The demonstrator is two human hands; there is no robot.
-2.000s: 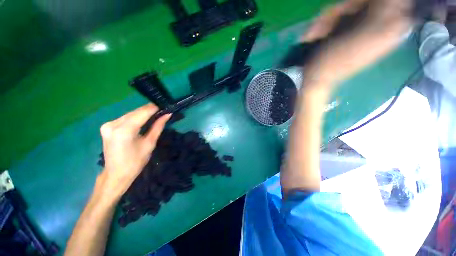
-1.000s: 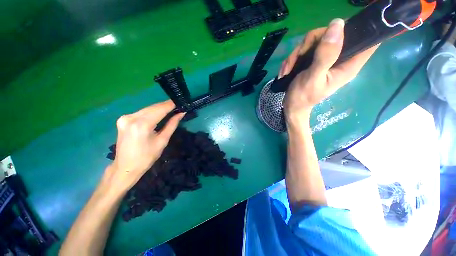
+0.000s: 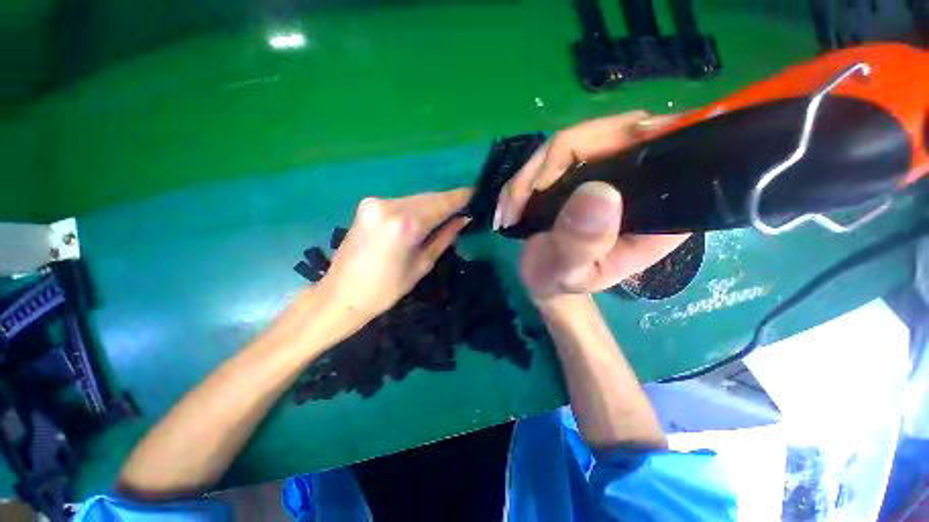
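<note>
My left hand (image 3: 382,255) pinches the end of a black plastic frame (image 3: 506,163) above the mat. My right hand (image 3: 591,219) is wrapped around the black and orange electric screwdriver (image 3: 713,168), its narrow end pointing left at the frame. The screwdriver's tip and most of the frame are hidden by my right fingers. A bent silver wire hanger loop (image 3: 805,153) shows on the screwdriver body. Small black pads (image 3: 428,331) lie heaped below my hands. The round screw dish (image 3: 667,273) is partly hidden behind my right hand.
Another black frame (image 3: 647,59) lies at the far side on the glossy green surface. Black frames (image 3: 76,347) and a pale metal bracket (image 3: 41,245) are at the left edge. A dark power cord (image 3: 805,291) curves at right, near a white sheet (image 3: 840,367).
My right hand has brought the screwdriver left and down to the frame. The frame has turned and its arms are now mostly hidden. The view has shifted, so the surroundings sit differently.
</note>
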